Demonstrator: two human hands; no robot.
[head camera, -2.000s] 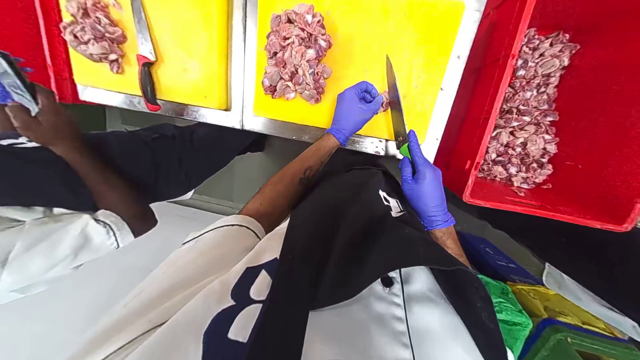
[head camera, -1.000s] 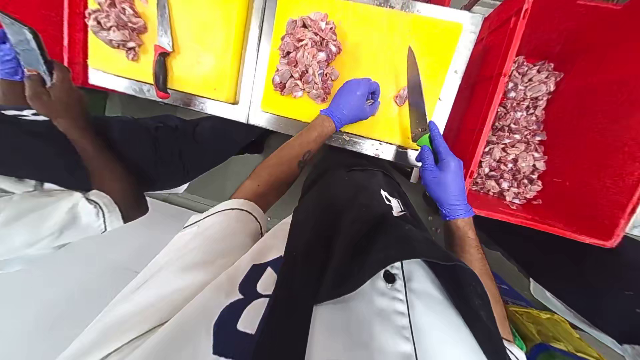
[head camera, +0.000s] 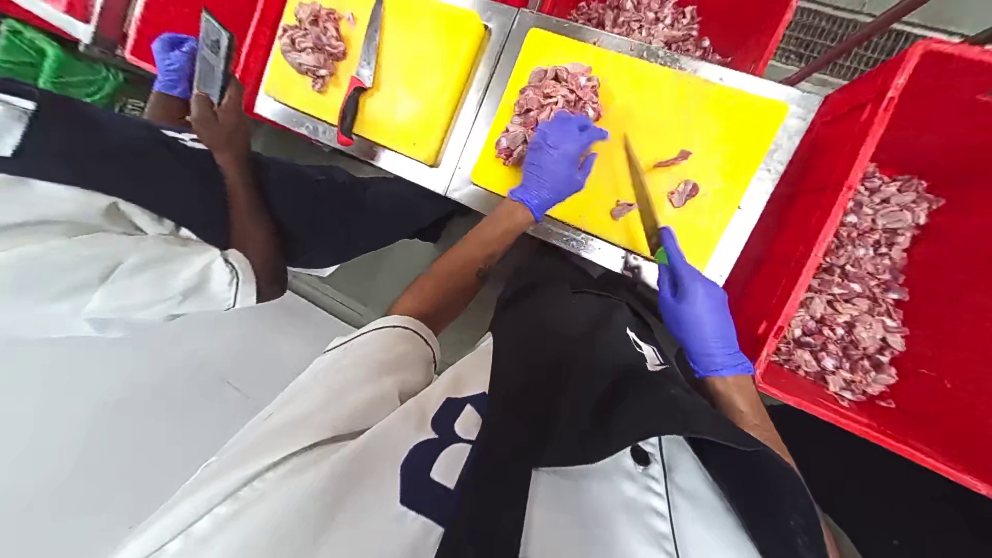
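Observation:
My left hand (head camera: 556, 160), in a purple glove, lies over the lower right edge of a pile of raw meat pieces (head camera: 559, 94); whether its fingers hold a piece is hidden. The pile sits on the left part of a yellow cutting board (head camera: 728, 108). My right hand (head camera: 696, 306), also gloved, is closed around the green handle of a kitchen knife (head camera: 642, 194), its blade pointing up and slightly left over the board. Beside the blade lie a small meat piece (head camera: 622, 209) on its left, and a rounded piece (head camera: 683, 193) and a thin strip (head camera: 673, 159) on its right.
A red crate (head camera: 953, 310) with meat pieces stands right, another red crate (head camera: 744, 31) behind the board. At left, a second yellow board (head camera: 418, 70) holds meat (head camera: 312, 43) and a red-and-black-handled knife (head camera: 359, 85). A co-worker (head camera: 256, 201) beside me holds a phone (head camera: 213, 58).
My left hand has moved left from near the board's front middle to the meat pile. The knife stays in my right hand. More separate meat pieces show near the blade. The view has shifted.

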